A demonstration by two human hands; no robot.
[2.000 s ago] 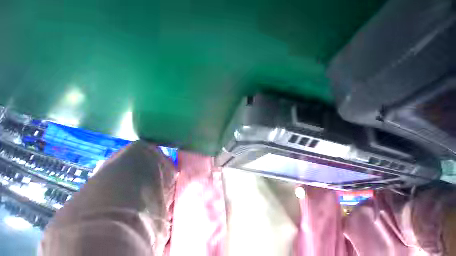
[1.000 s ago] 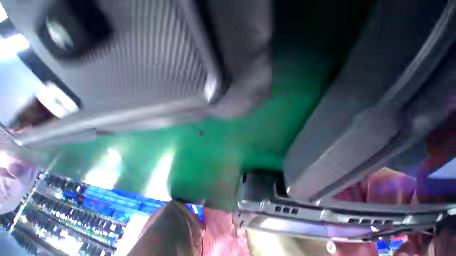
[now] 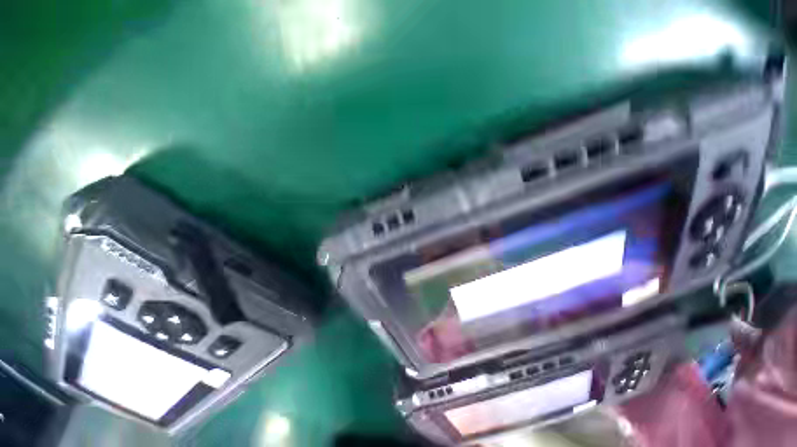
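Observation:
Three dark grey handheld units lie on the glossy green bench. The left unit point(image 3: 179, 306) is tilted, with round buttons above a lit white screen and a dark strap or clip on its side. The largest unit point(image 3: 489, 188) is right of centre, its screen showing white, blue and reddish patches, its button pad at the right end. A smaller-looking unit point(image 3: 524, 384) is just below it, its screen lit pale pink and white. Neither my left hand nor my right hand can be made out.
The green bench point(image 3: 367, 96) has bright glare spots. White cables point(image 3: 769, 231) loop at the right edge. Pink cloth point(image 3: 769, 384), blurred, is at the lower right, with a small blue thing point(image 3: 718, 360) beside it. A dark shape is at the lower left edge.
The view has shifted strongly. The large ribbed casing at upper left is gone from view, and the unit screens and button pads now show more face-on. The shelves of small parts are out of view.

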